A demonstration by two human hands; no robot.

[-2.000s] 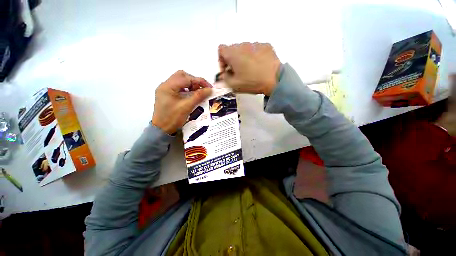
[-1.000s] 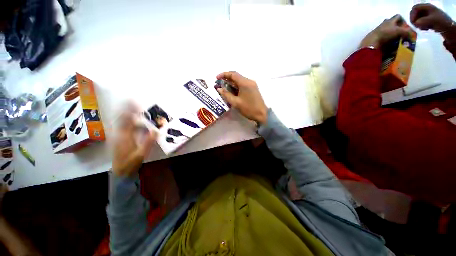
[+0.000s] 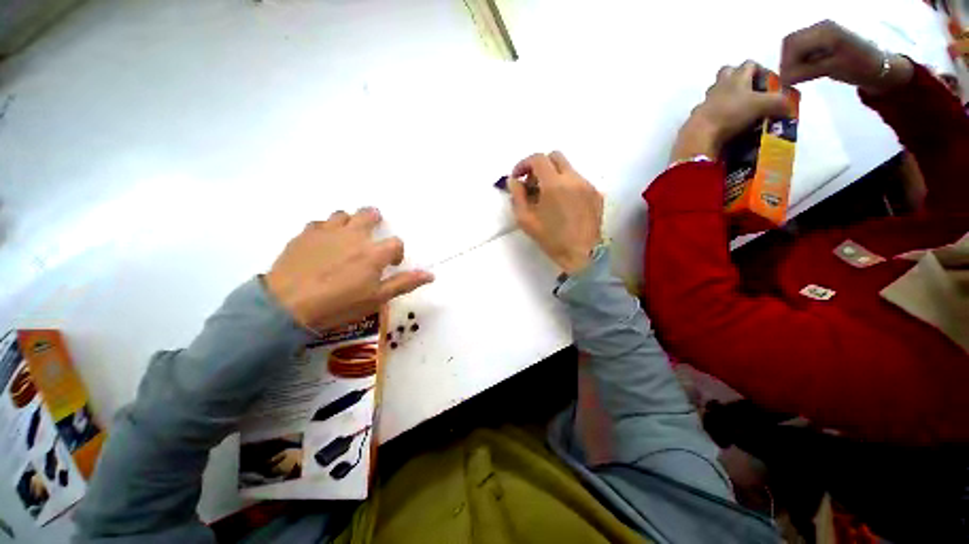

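Observation:
A printed carton (image 3: pixel 308 420) lies at the table's front edge, white panel up, with a black band and cord pictures. My left hand (image 3: pixel 335 268) is over its upper end, palm down, fingers apart, with nothing visible in it; it hides that end. My right hand (image 3: pixel 561 213) is to the right, above the table, its thumb and fingertips pinched on a small dark piece (image 3: pixel 502 183). Small dark dots (image 3: pixel 404 329) lie loose on the table just right of the carton.
Another printed carton (image 3: pixel 48 425) stands at the lower left. On the right, a person in red (image 3: pixel 723 276) has a hand on an orange and black carton (image 3: pixel 763 175). A pale strip (image 3: pixel 494 30) lies at the back. The table's front edge runs below my right wrist.
The view has turned right. The carton between my hands now lies by my left forearm, its band end away from me. My left hand has moved onto its upper end; my right hand still pinches the dark piece.

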